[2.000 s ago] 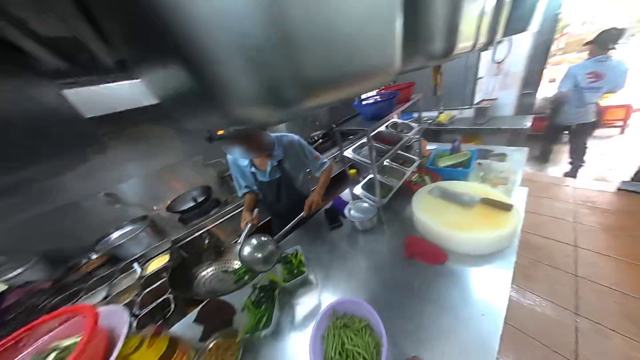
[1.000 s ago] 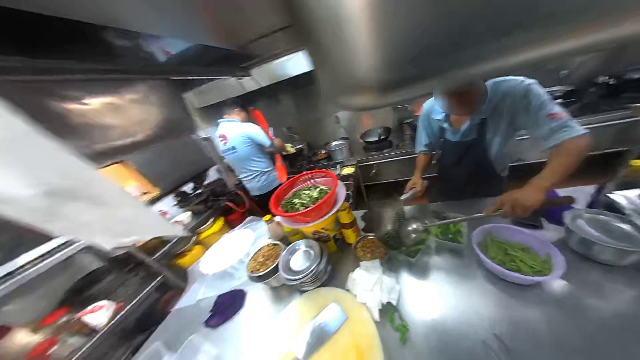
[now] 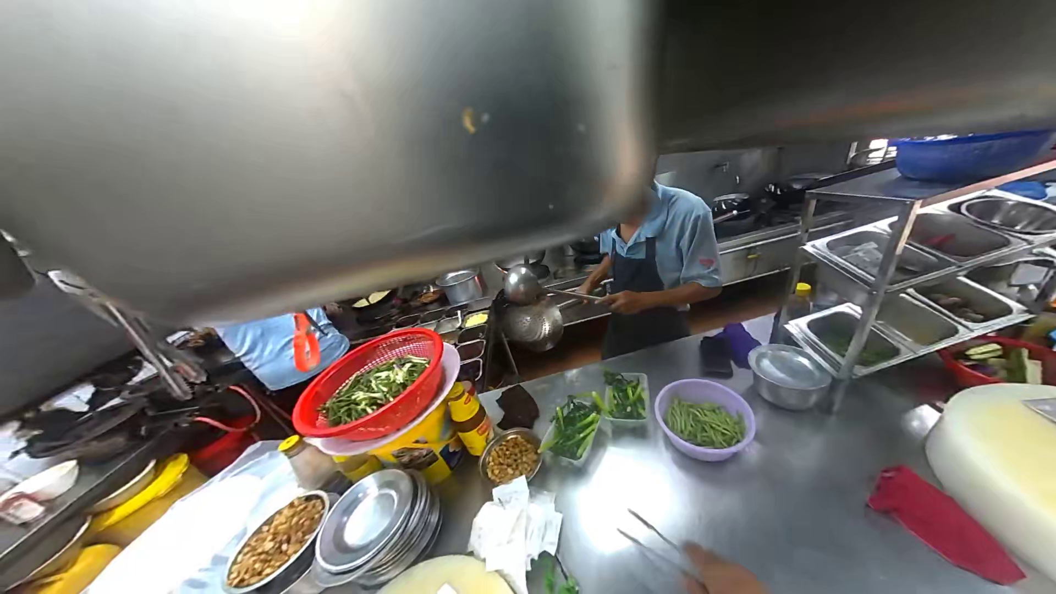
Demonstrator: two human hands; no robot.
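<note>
At the bottom edge, right of centre, my right hand point(image 3: 719, 571) is partly in view and blurred. It holds a thin two-pronged metal utensil point(image 3: 656, 536), whose apart tips point up and left over the steel counter point(image 3: 792, 503). Left of the tips lie crumpled white papers point(image 3: 513, 524) and a few green leaves point(image 3: 563, 577). Beyond them stand a bowl of brown pieces point(image 3: 511, 459), two clear containers of leafy greens point(image 3: 573, 425) point(image 3: 627, 396) and a purple bowl of green beans point(image 3: 705, 423). My left hand is not in view.
A metal hood point(image 3: 330, 148) overhangs closely. Across the counter, a co-worker point(image 3: 660, 264) holds a ladle point(image 3: 522, 285) near a strainer point(image 3: 535, 326). Stacked metal plates point(image 3: 371, 524) and a red basket point(image 3: 429, 363) stand left; a tray rack point(image 3: 899, 239), round board point(image 3: 1002, 470) and red cloth point(image 3: 940, 524) are right.
The view has swung widely. My right hand and the two-pronged utensil now show at the bottom; neither shows one second ago. The co-worker's ladle has moved away from the greens.
</note>
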